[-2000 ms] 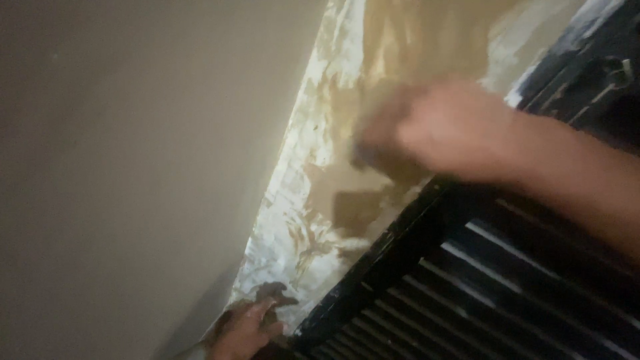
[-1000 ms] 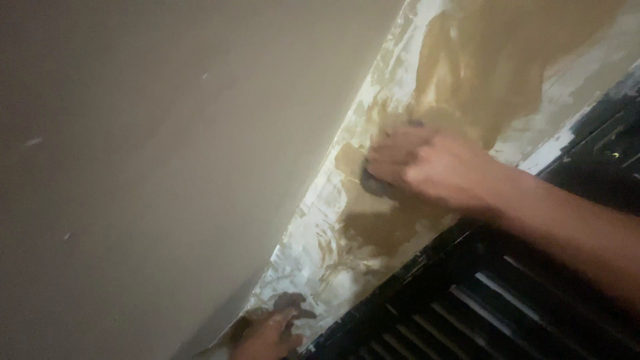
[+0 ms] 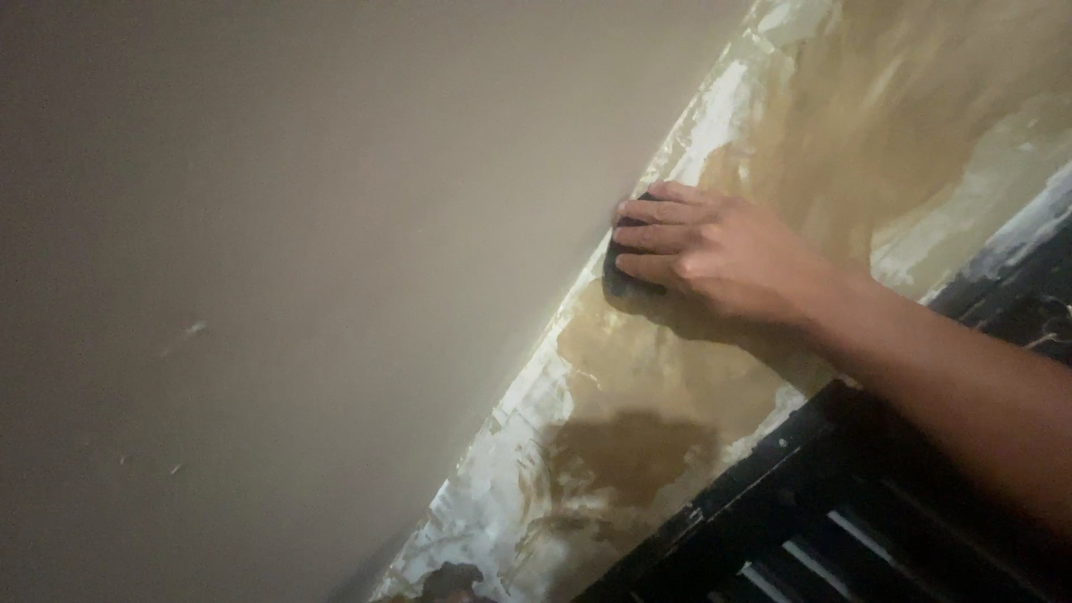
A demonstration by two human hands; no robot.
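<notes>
My right hand (image 3: 712, 255) is closed around a dark block or pad (image 3: 624, 272), its kind not clear, and presses it on the patchy tan and white wall strip (image 3: 670, 360), at the edge where the strip meets the plain grey-beige surface. The fingers lie over the pad and point left. Of my left hand (image 3: 459, 596) only a sliver shows at the bottom edge, beside a dark shadow on the white part of the strip; whether it holds anything is hidden.
A smooth grey-beige surface (image 3: 293, 251) fills the left side, with a few small pale specks. At the lower right a black slatted frame (image 3: 754, 486) borders the strip, with pale light between its slats. My right forearm crosses over it.
My right hand has moved with the dark pad up to the strip's left edge. My left hand, in fuller view earlier, is now mostly out of frame as the view has shifted.
</notes>
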